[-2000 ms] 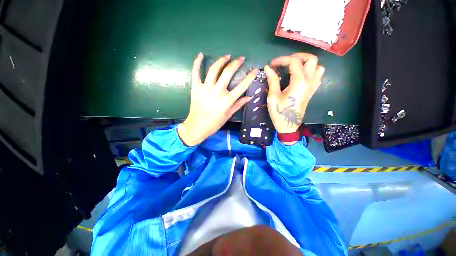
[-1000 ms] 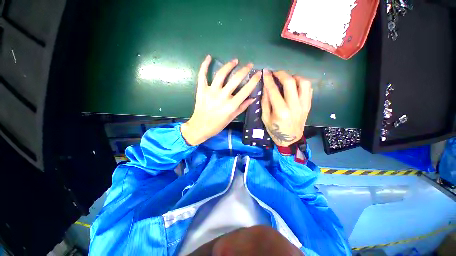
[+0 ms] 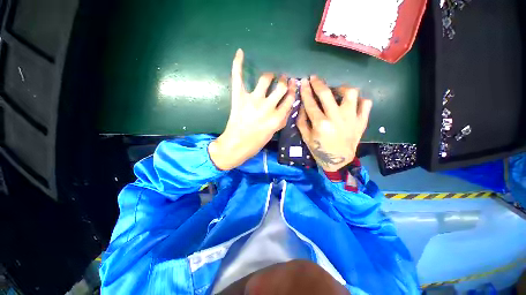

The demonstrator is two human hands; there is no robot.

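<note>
A black phone housing (image 3: 293, 137) lies at the front edge of the green bench, its lower end with a white square label sticking out over the edge toward me. My left hand (image 3: 258, 113) is on its left side, fingertips at the top end. My right hand (image 3: 333, 119), with a red strap at the wrist, is on its right side, fingertips also at the top end. Both hands hold the housing between them. The fingers cover most of the top end, so any small part there cannot be told.
A red parts bin (image 3: 408, 30) with white pieces stands at the upper right. A wide black parts tray (image 3: 488, 86) with small shiny bits along its edge is at the right. A speckled lower tray (image 3: 398, 157) sits below the bench edge. A black compartment tray (image 3: 34, 95) is at the left.
My right fingertips have moved in to the housing's top end, beside my left ones. My left fingers have bunched closer there, with the little finger stretched away. The housing remains between my hands.
</note>
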